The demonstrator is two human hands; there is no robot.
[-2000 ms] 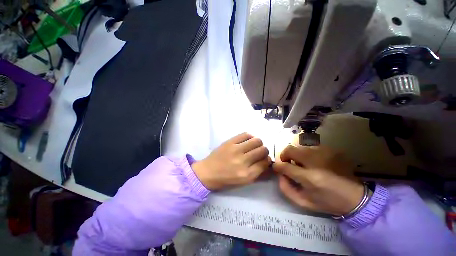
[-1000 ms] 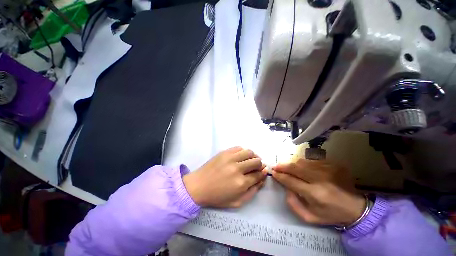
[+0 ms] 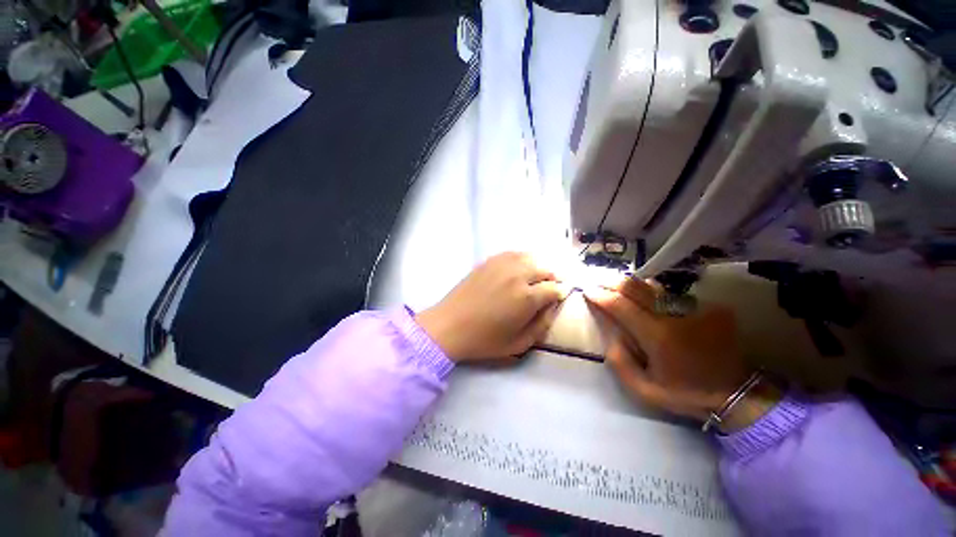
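The panel being sewn (image 3: 571,327) is pale with a dark edge. It lies under and between my hands, just in front of the needle of the white sewing machine (image 3: 671,126). My left hand (image 3: 495,308) presses and pinches the cloth from the left, fingertips near the bright needle area. My right hand (image 3: 671,346) holds the cloth from the right, its fingertips close to the left ones. The presser foot (image 3: 608,257) is partly lost in the lamp glare. Whether the cloth is under the foot cannot be told.
A bundle of cut pieces (image 3: 304,199), black on top, lies left of the machine, with pale pieces beside it. A purple machine end (image 3: 68,168) is far left, a green basket (image 3: 157,40) back left. Ruler marks (image 3: 566,472) run along the front edge.
Both hands have moved forward, closer to the needle. A dark-edged part of the cloth now shows between and below them. The view has shifted.
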